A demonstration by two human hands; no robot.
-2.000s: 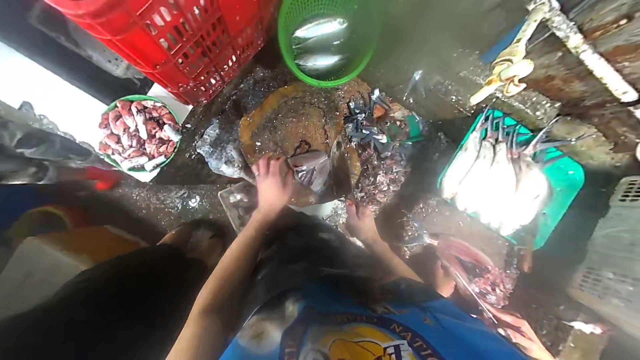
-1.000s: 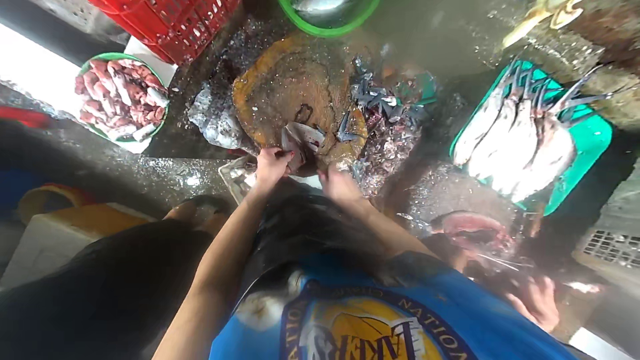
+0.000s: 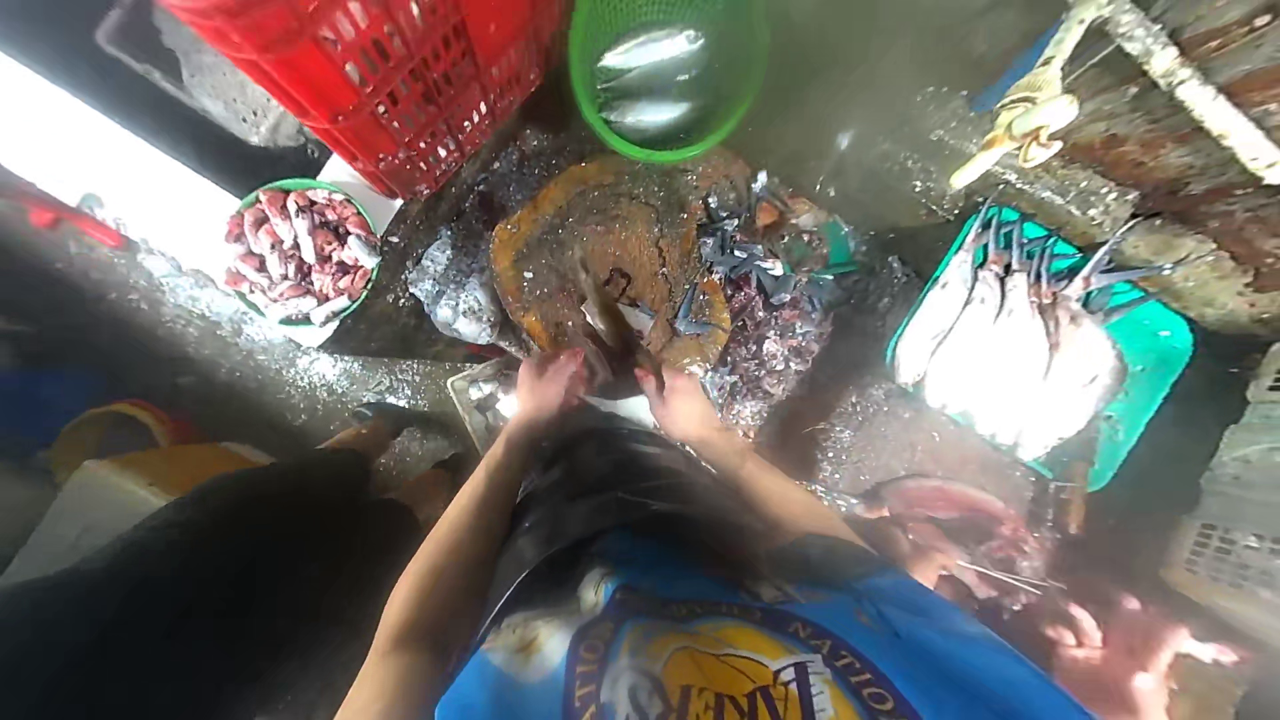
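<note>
My left hand (image 3: 550, 384) and my right hand (image 3: 680, 402) grip either side of a blurred piece of fish (image 3: 612, 325) at the near edge of a round wooden chopping block (image 3: 570, 230). Its exact shape is smeared by motion. Cut fish tails (image 3: 740, 255) and a heap of fish scraps (image 3: 770, 340) lie along the block's right side. Beyond the block, a green basket (image 3: 665, 157) holds whole silvery fish (image 3: 652, 50). To the left, a green-rimmed basket (image 3: 290, 185) is filled with reddish fish pieces (image 3: 300, 250).
A red plastic crate (image 3: 400, 100) stands at upper left. On the right, a green tray (image 3: 1155, 370) holds several long-tailed fish (image 3: 1010, 340). A co-worker's hands (image 3: 1110, 640) are at lower right beside a cut fish (image 3: 950, 500). Another person's dark-clothed leg (image 3: 220, 580) is at lower left.
My hands now hold the fish piece at the block's near edge, slightly farther apart than a second ago. Two seconds ago my right hand was away from it, to the right.
</note>
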